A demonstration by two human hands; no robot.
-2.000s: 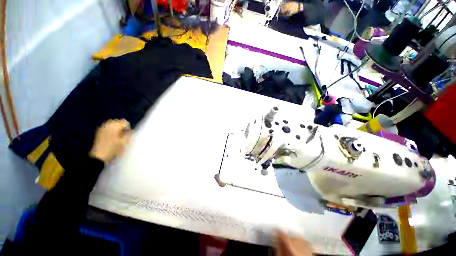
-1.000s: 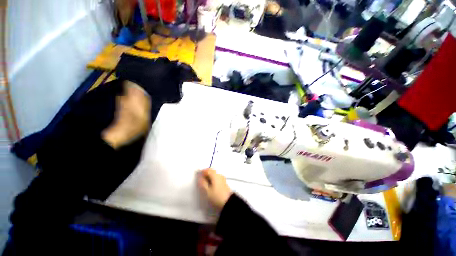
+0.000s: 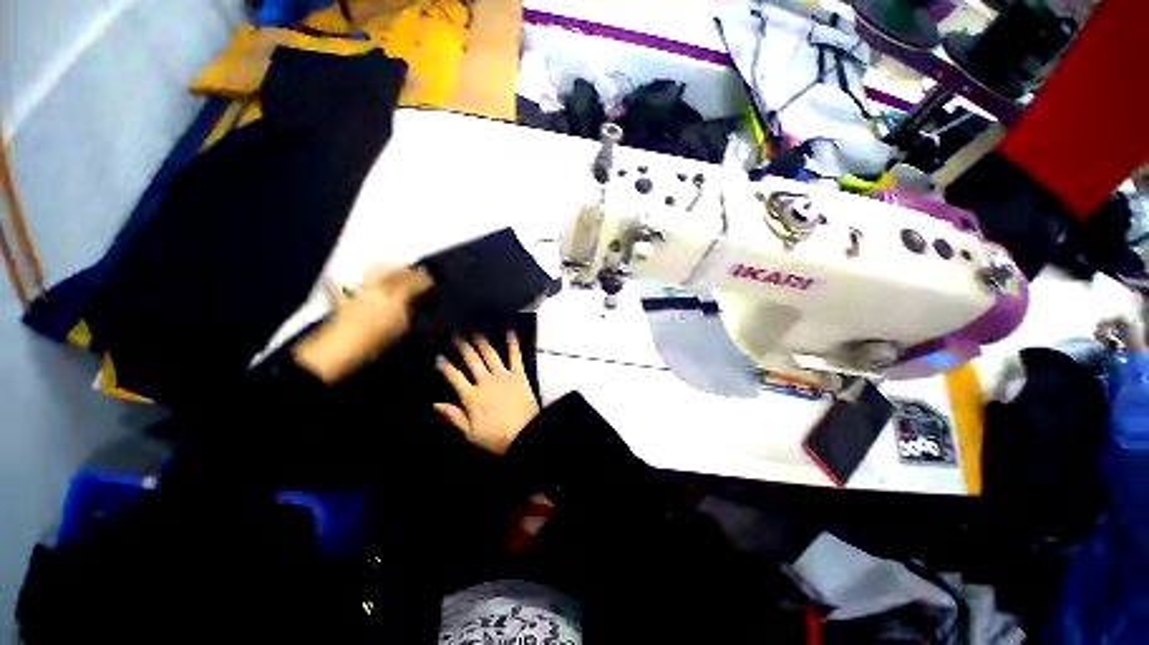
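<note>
A black fabric piece [image 3: 485, 280] lies on the white machine table, left of the needle, with more black fabric below it running over the front edge. My left hand [image 3: 359, 325] is blurred, its fingertips at the left edge of this piece; whether they grip it is unclear. My right hand [image 3: 491, 397] lies palm down on the black fabric with fingers spread. The white IKARI sewing machine [image 3: 806, 271] stands at the right, its needle area [image 3: 611, 284] just right of the fabric, not touching it as far as I can tell.
A large black fabric heap [image 3: 227, 227] lies along the table's left side. A dark phone [image 3: 848, 432], a printed sticker [image 3: 926, 435] and yellow tape [image 3: 964, 416] are at the right front. A grey scrap [image 3: 699, 347] lies under the machine arm. A person's blue clothing [image 3: 1121, 454] shows far right.
A black piece now lies on the table left of the needle. My left hand has moved down and right from the heap. My right hand has spread flat on black fabric. The view has shifted downward.
</note>
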